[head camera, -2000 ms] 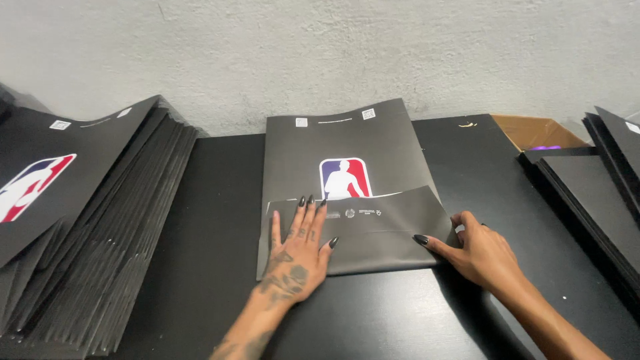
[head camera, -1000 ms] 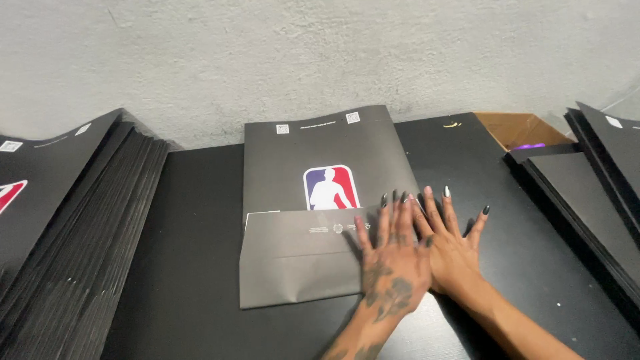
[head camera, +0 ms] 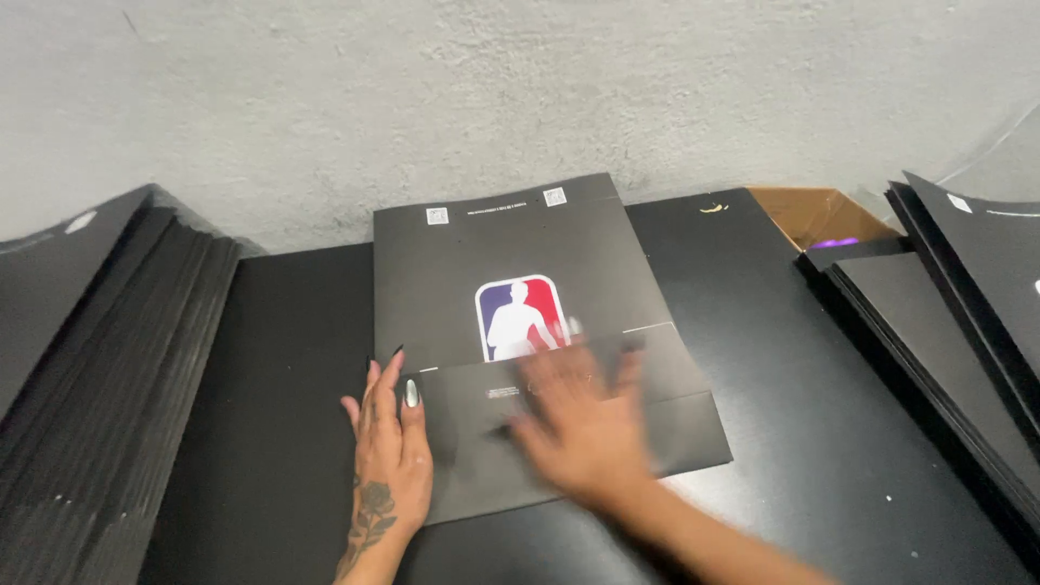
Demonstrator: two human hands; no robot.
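A black paper bag (head camera: pixel 520 244), flat and printed with a red, white and blue logo, lies on the black table (head camera: pixel 284 341). Its lower part is folded up over the bottom of the logo. Along the bag's left edge rests my left hand (head camera: pixel 390 455), fingers pointing away from me, holding nothing. My right hand (head camera: pixel 585 422), blurred, is over the folded part right of centre with its fingers spread. Nothing is gripped in it.
A tall stack of black folded bags (head camera: pixel 106 390) stands at the left. More black bags (head camera: pixel 934 325) are piled at the right, beside an open cardboard box (head camera: pixel 821 211) with something purple inside. A rough grey wall (head camera: pixel 520 97) rises behind the table.
My left hand has moved from the bag's right side to its left edge. My right hand has moved left onto the folded part. The fold was up in both earlier frames.
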